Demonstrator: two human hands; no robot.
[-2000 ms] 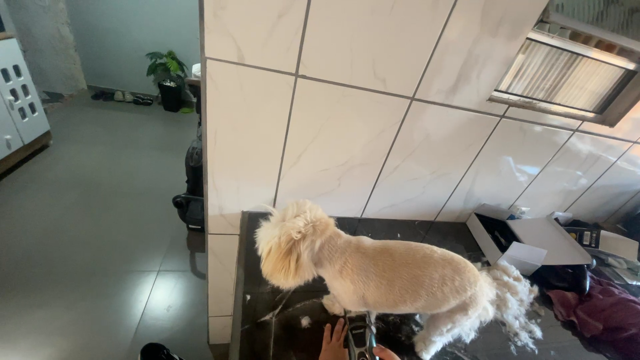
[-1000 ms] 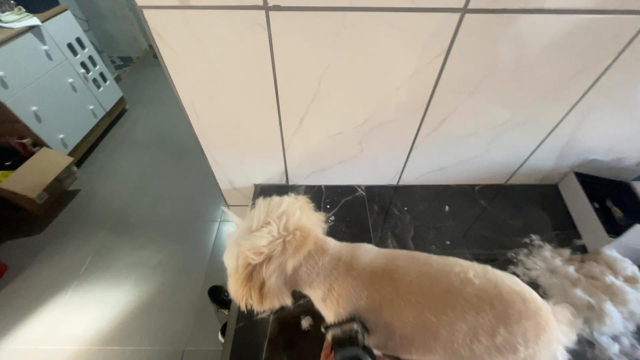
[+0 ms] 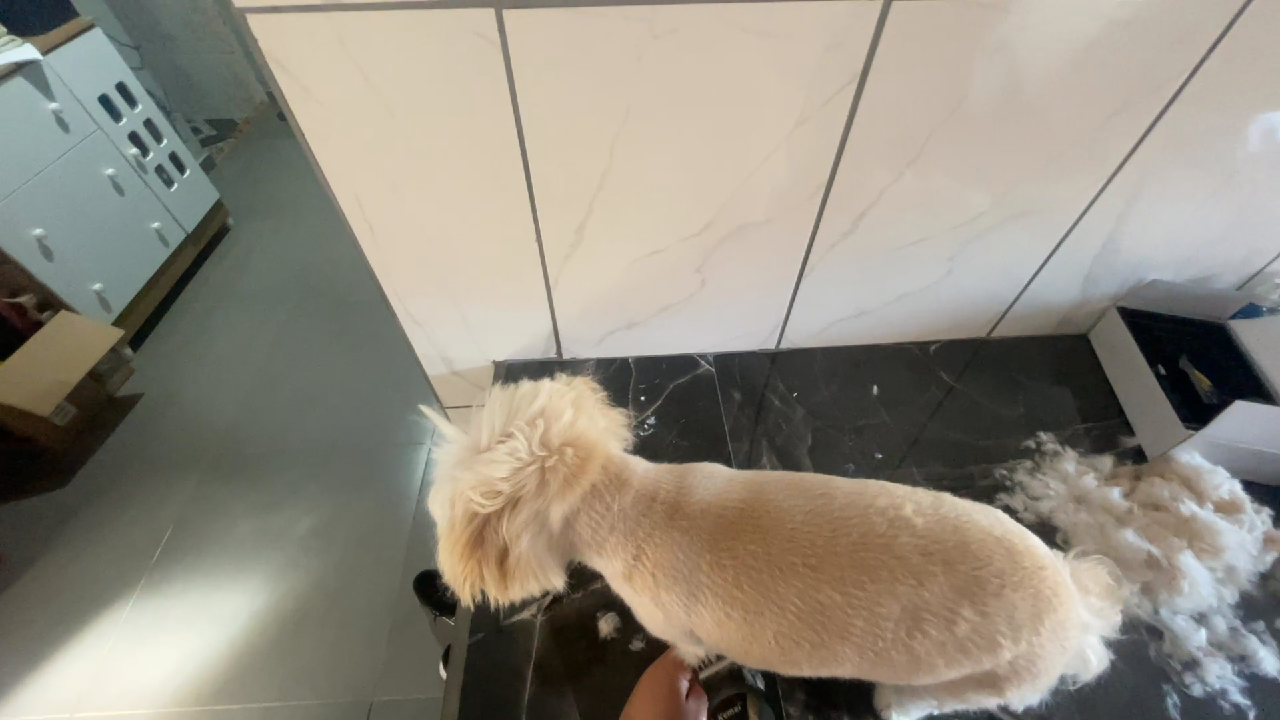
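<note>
A cream-coloured dog [image 3: 820, 570] stands on the black marbled tabletop [image 3: 820, 400], facing left, with short-cut fur on its body and longer fur on its head. At the bottom edge, my left hand [image 3: 668, 690] is beside the dog's front leg, partly cut off; its grip is unclear. Just right of that hand is a dark Kemei hair clipper [image 3: 735, 692], its toothed head at the dog's lower chest and its body running out of view. My right hand is not in view. Loose clipped fur [image 3: 1150, 520] lies in a heap behind the dog.
The white tiled wall [image 3: 680, 180] runs along the table's far side. At right is an open white box [image 3: 1140, 380] with a dark inside. Black footwear [image 3: 435, 592] shows beside the table's left edge. On the floor at left are a white cabinet [image 3: 80, 200] and an open cardboard box [image 3: 60, 365].
The view has moved closer to the dog. Two seconds ago parts of both hands showed around the clipper; now only one hand shows. The dog still faces left.
</note>
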